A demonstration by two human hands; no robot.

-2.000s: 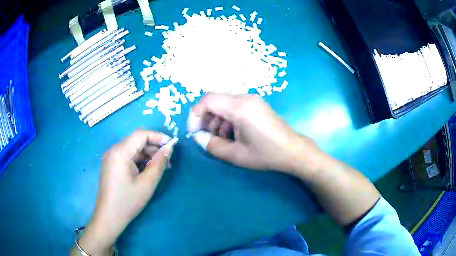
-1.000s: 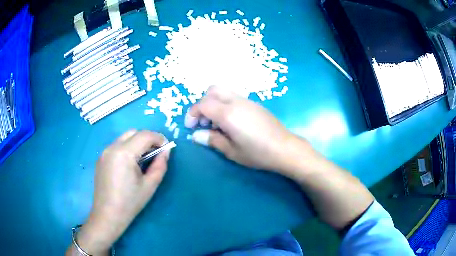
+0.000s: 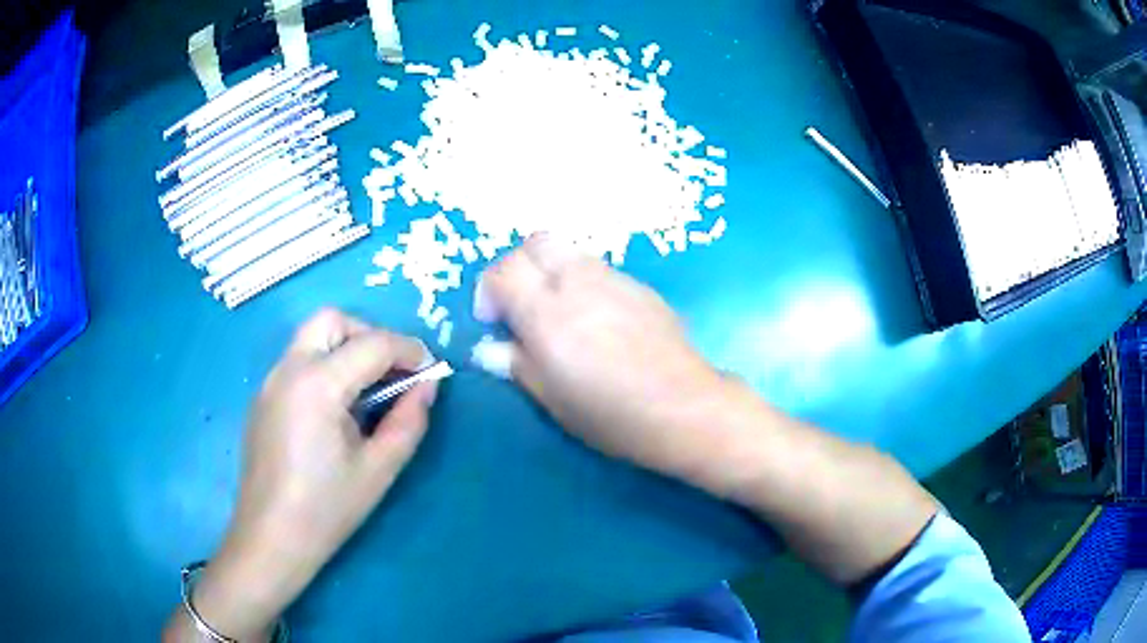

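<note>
My left hand is closed on a thin metal rod, its pale end pointing right past the fingertips. My right hand is just right of that end, apart from it, with pale finger cots on thumb and fingertip. Its fingers are bent and blurred; I cannot tell whether they hold anything. A large heap of white sleeves lies beyond my right hand, with a smaller loose cluster at its near left side.
Parallel rods lie at the left, below tape strips. A blue bin with rods stands at the left edge. A black tray with a dense pale row stands at the right. A single rod lies beside it.
Since one second ago my right hand has turned and its fingers have shifted slightly. My left hand still holds the rod, whose end has moved slightly right and down.
</note>
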